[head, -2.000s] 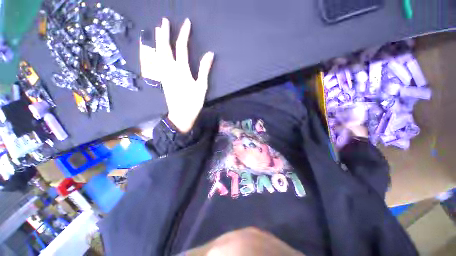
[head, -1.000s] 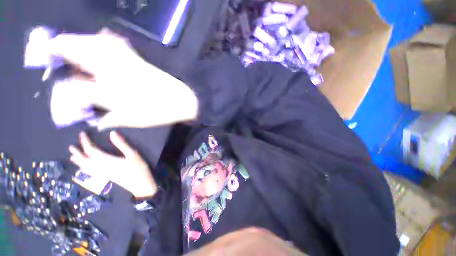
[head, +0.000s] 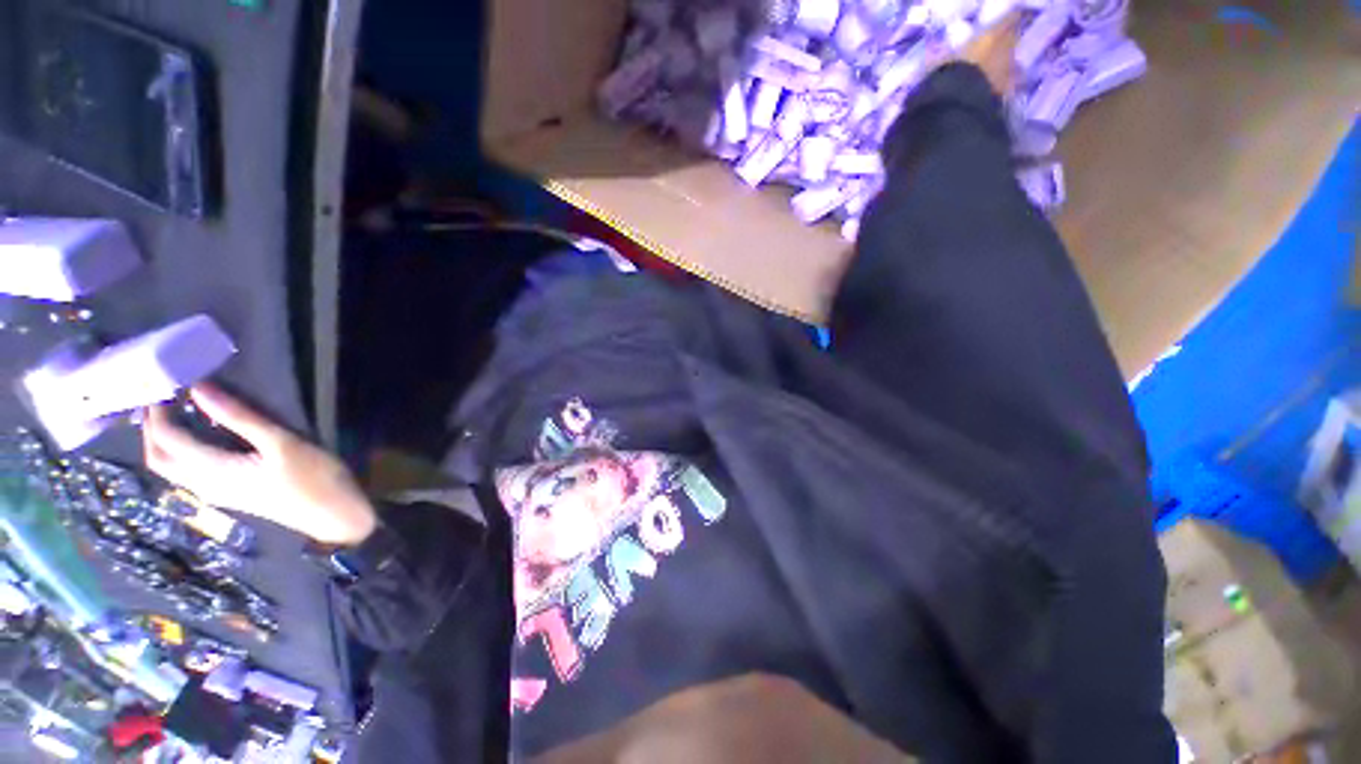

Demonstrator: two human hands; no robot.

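My left hand (head: pixel 261 475) is over the dark bench at left. Its fingertips meet the near side of a lilac-white battery pack (head: pixel 157 369); I cannot tell if they grip it. Another pale pack (head: pixel 63 257) lies on the bench beyond. My right hand (head: pixel 993 52) reaches into the open carton (head: pixel 702 224) at the top. Its fingers are hidden or blurred among the heaped lilac packs (head: pixel 851 112), so its grip cannot be told.
Dark circuit boards (head: pixel 127 523) are heaped beside my left hand. A flat black phone-like rectangle (head: pixel 105 108) lies at upper left. A greenish thing and small parts are at lower left. The bench edge (head: pixel 329 224) runs beside the carton. Blue floor and cartons show at right.
The view has swung toward the carton. My right hand has left the bench and moved into the carton. Pale packs now lie on the bench, and my left hand is against one.
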